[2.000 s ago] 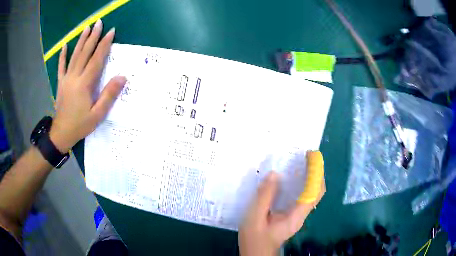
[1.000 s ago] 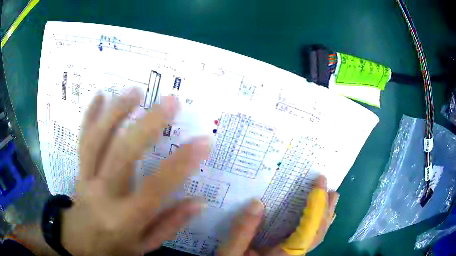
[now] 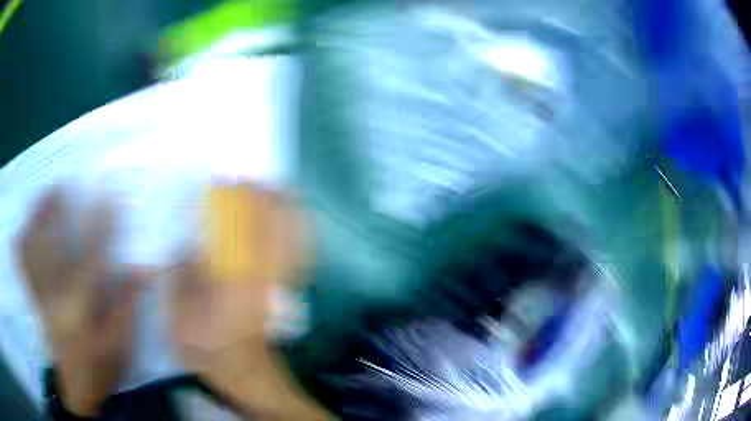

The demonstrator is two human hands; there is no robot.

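The frame is heavily blurred. The white wiring drawing (image 3: pixel 189 107) lies at the left on the green bench. My left hand (image 3: pixel 74 247) is over the lower left of the drawing, its fingers blurred. My right hand (image 3: pixel 239 263), with the yellow finger cot (image 3: pixel 235 230), is at the drawing's lower right part. Whether either hand grips the sheet cannot be told. The print on the drawing is not readable.
A bright green label (image 3: pixel 230 20) lies beyond the drawing. A clear plastic bag (image 3: pixel 445 123) is right of it. A dark pile (image 3: pixel 510 255) with white wires (image 3: pixel 461 362) lies at lower right. Blue shapes (image 3: pixel 692 90) stand at the right edge.
The view has swung right, so the drawing and green label now sit further left and the dark pile shows more. My left hand appears further left and closer to my right hand.
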